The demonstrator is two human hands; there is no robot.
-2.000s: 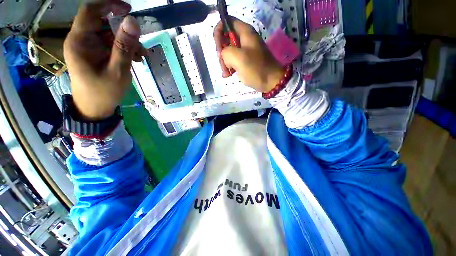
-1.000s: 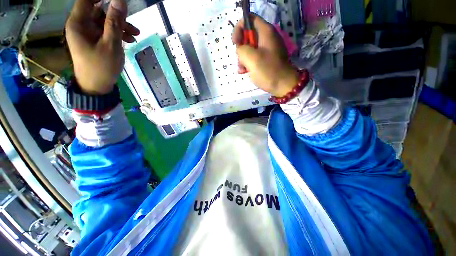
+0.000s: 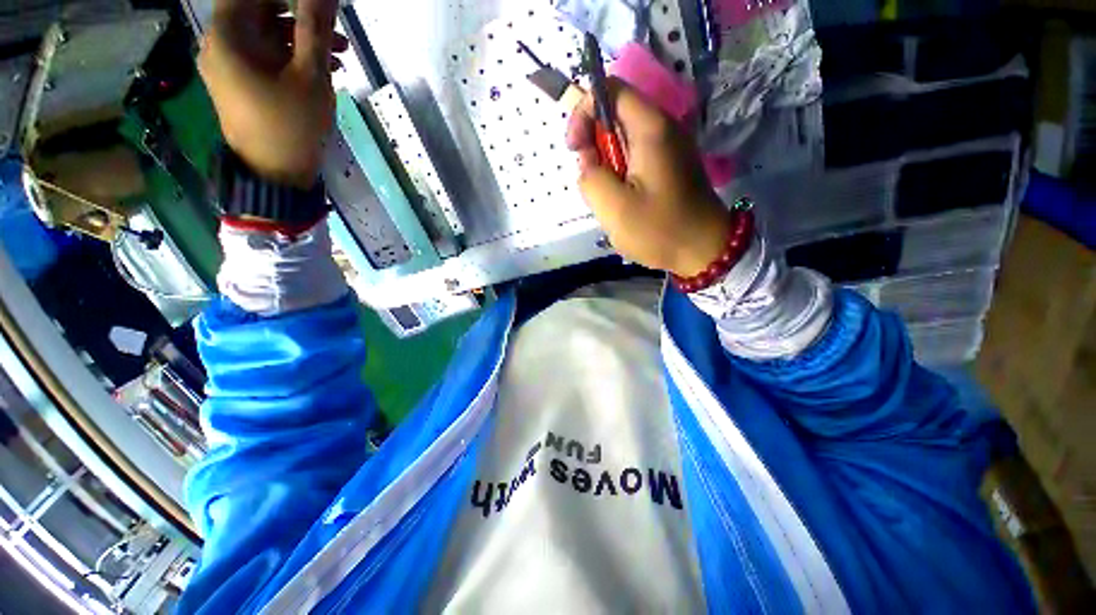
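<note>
My right hand point(image 3: 655, 180) is closed around the red-handled nippers point(image 3: 611, 147), their dark jaws pointing up and away over the perforated metal plate point(image 3: 514, 132). A thin dark tool with a flat grey part point(image 3: 549, 81) shows beside the jaws, just left of the fingers; I cannot tell whether the hand holds it. My left hand point(image 3: 270, 96) is raised at the top left over the fixture's far end, its fingertips near the picture's edge. I cannot tell whether it holds anything. The teal-framed fixture point(image 3: 387, 186) lies below and right of it, partly covered.
A pink pad point(image 3: 659, 82) lies just beyond my right hand. Crumpled clear plastic point(image 3: 763, 75) lies at the right, with another pink pad point(image 3: 743, 10) at the top edge. A grey handheld box point(image 3: 409, 317) sits at the machine's front edge, above a green surface point(image 3: 421, 366).
My right hand has moved a little down and right with the nippers. My left hand has moved right and up, covering more of the fixture. The flat grey tool part now shows.
</note>
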